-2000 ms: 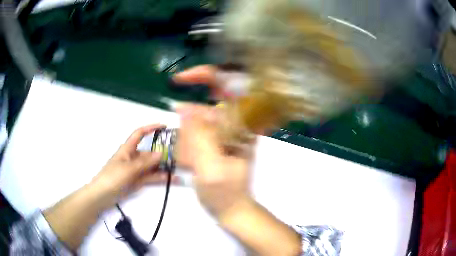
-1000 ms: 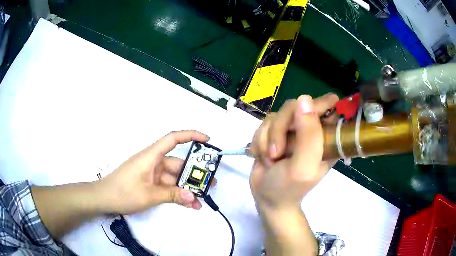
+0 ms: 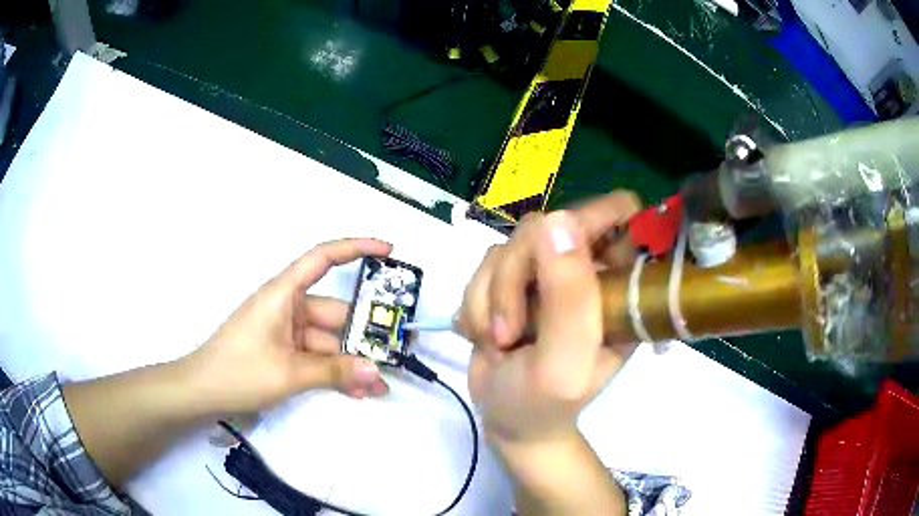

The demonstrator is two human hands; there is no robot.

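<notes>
My left hand (image 3: 292,333) holds an open black power adapter (image 3: 383,310) by its edges, with the board facing up. A yellow-taped transformer (image 3: 384,318) sits on the board. My right hand (image 3: 549,323) grips the front of the amber glue dispensing gun (image 3: 736,292), which has white cable ties and a red piece (image 3: 657,228) on top. The pale nozzle (image 3: 435,324) points left, its tip at the board's right side near the transformer. The black output cord (image 3: 474,433) curves from the adapter's lower end to a coiled bundle (image 3: 264,482) on the sheet.
A white work sheet (image 3: 151,222) lies under my hands. Beyond it, a yellow-black striped divider strip (image 3: 534,141) stands on the dark green bench (image 3: 252,60), with a dark cord bundle (image 3: 418,151) to its left. A red plastic basket (image 3: 872,459) is at the lower right.
Since a second ago, both hands have shifted slightly left with the adapter and gun. The nozzle tip has moved from the board's upper right edge down beside the transformer.
</notes>
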